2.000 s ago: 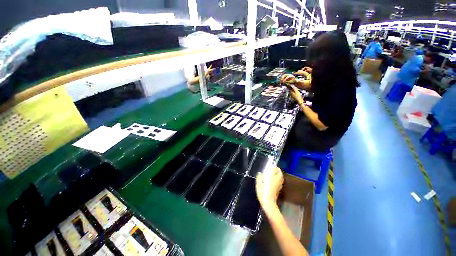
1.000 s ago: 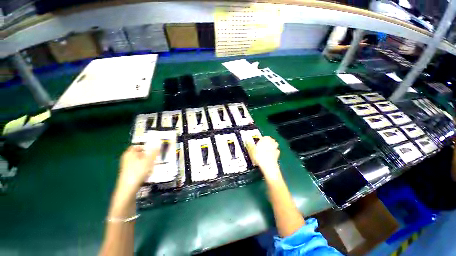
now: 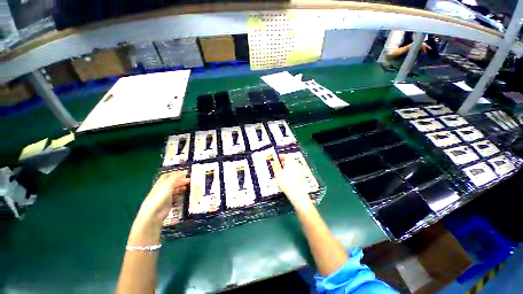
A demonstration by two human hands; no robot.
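A clear blister tray stack (image 3: 244,213) lies in front of me, holding two rows of phone screens, pale backs up with dark flex strips. My left hand (image 3: 163,196) is at the front-left pocket, its fingertips beside a front-row screen (image 3: 205,188); whether it grips anything is hidden. My right hand (image 3: 291,177) reaches over the front row at the right. Its fingers are at the right edge of another front-row screen (image 3: 265,172), which looks slightly raised and overlaps the back row. The hand partly covers the rightmost front screen (image 3: 307,174).
A tray with black rectangles (image 3: 375,166) lies to the right, beyond it a tray of pale-backed screens (image 3: 459,154). Dark pieces (image 3: 221,109), a white board (image 3: 140,97) and a white cut-out sheet (image 3: 326,93) lie behind. A cardboard box (image 3: 427,258) is below the right bench edge.
Since one second ago, the raised screen at my left hand is no longer seen raised; a screen lies flat in that area. My right hand has moved slightly left, onto the neighbouring screen.
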